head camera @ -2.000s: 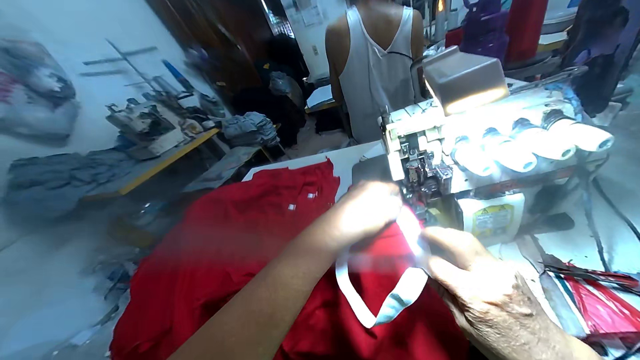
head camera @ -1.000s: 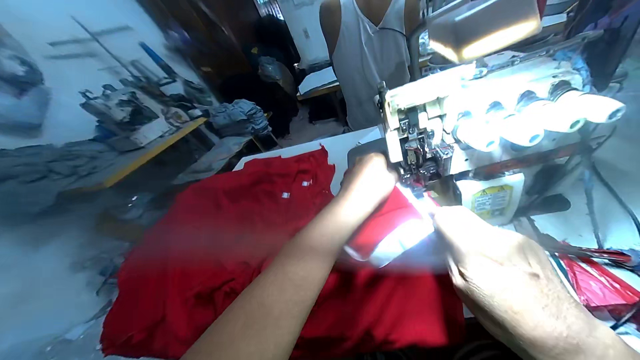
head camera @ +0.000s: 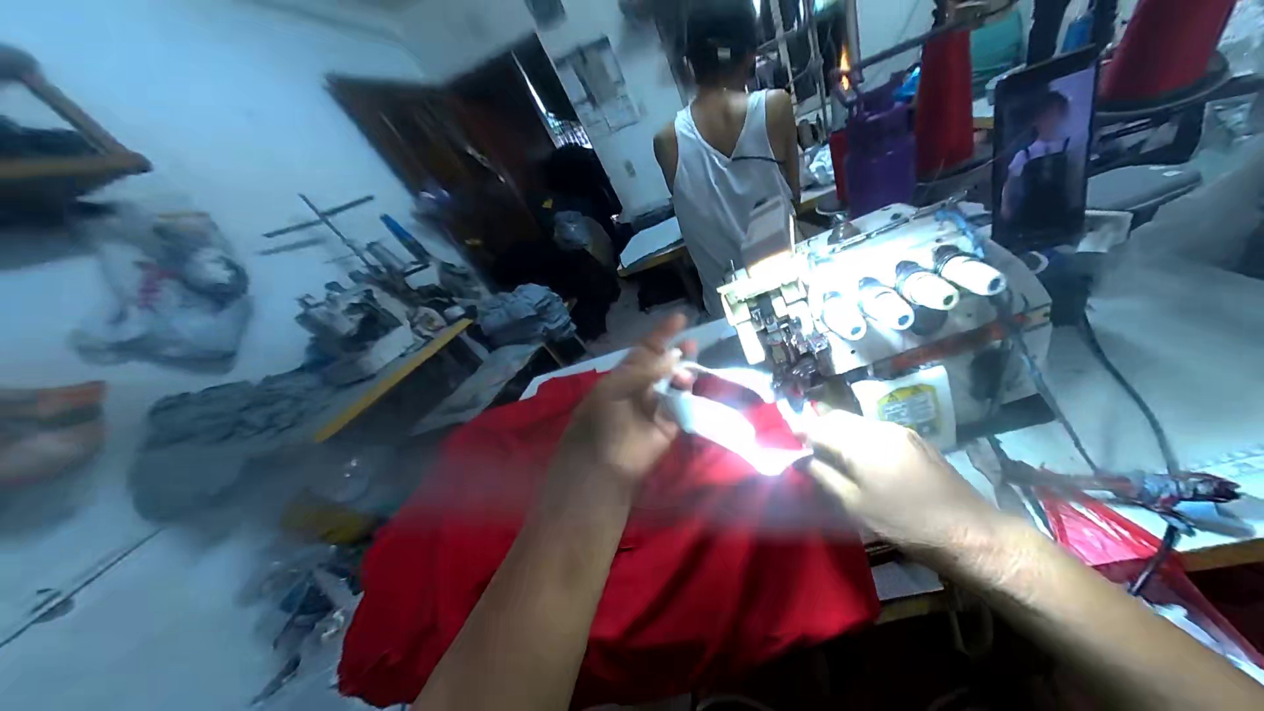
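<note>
Red fabric (head camera: 731, 583) lies over the table's front edge, below the presser foot area of an overlock sewing machine (head camera: 889, 296). A white band (head camera: 726, 427) runs in a loop between my two hands, against the red cloth and close to the machine's needle area. My left hand (head camera: 637, 410) holds the band's left end between fingers and thumb, with some fingers raised. My right hand (head camera: 874, 464) pinches the band and red cloth at the right, just under the needle area. Glare from the machine's lamp hides the exact edge there.
A person (head camera: 736, 168) in a white sleeveless top stands beyond the machine, facing away. A phone (head camera: 1045, 153) stands behind the machine head. Scissors or a similar tool (head camera: 1185, 489) and red plastic (head camera: 1101, 533) lie at the right. Other machines (head camera: 365, 321) stand at the left.
My left hand has moved left, away from the needle area, and the white band is now drawn out between the hands. The view has shifted.
</note>
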